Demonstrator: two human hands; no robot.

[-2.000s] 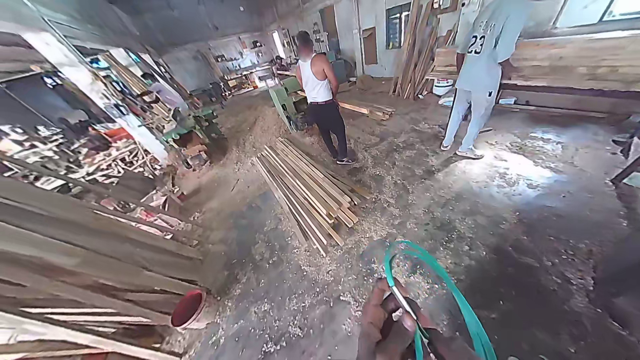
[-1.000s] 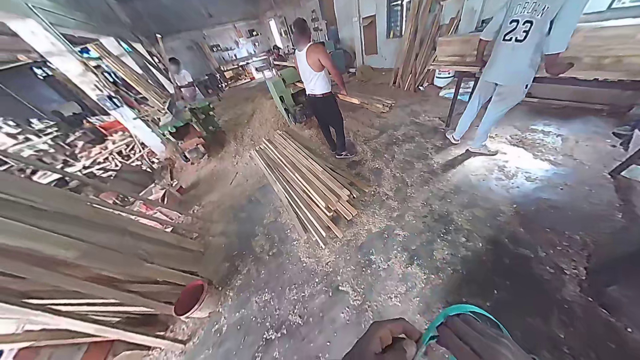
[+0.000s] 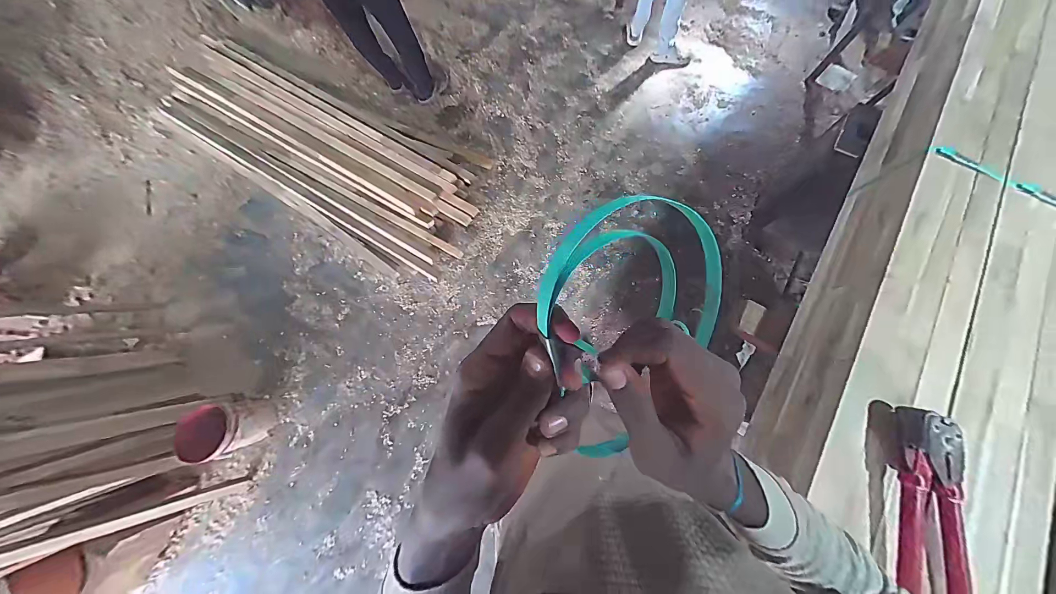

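Coiled green plastic strapping (image 3: 711,272) loops up from between my two hands in the head view. My left hand (image 3: 503,404) pinches the strap near its end, with a small shiny piece, perhaps a metal clip, at the fingers. My right hand (image 3: 681,396) meets it from the right, thumb and forefinger closed on a strap part beside that piece. The fingertips hide exactly how the ends lie. Red-handled cutters (image 3: 932,487) rest on wooden planks (image 3: 874,330) to the right. Another green strap (image 3: 973,165) lies across those planks farther up.
A pile of wooden strips (image 3: 330,157) lies on the shavings-strewn floor ahead. More boards (image 3: 91,412) and a red-mouthed bucket (image 3: 202,433) are at the left. The legs of one person (image 3: 388,41) show beyond the pile, and another person's legs (image 3: 656,29) farther right.
The view has tipped down and turned right, bringing the planks and cutters into sight. My hands, low in the frame a second ago, are now raised together at the strap.
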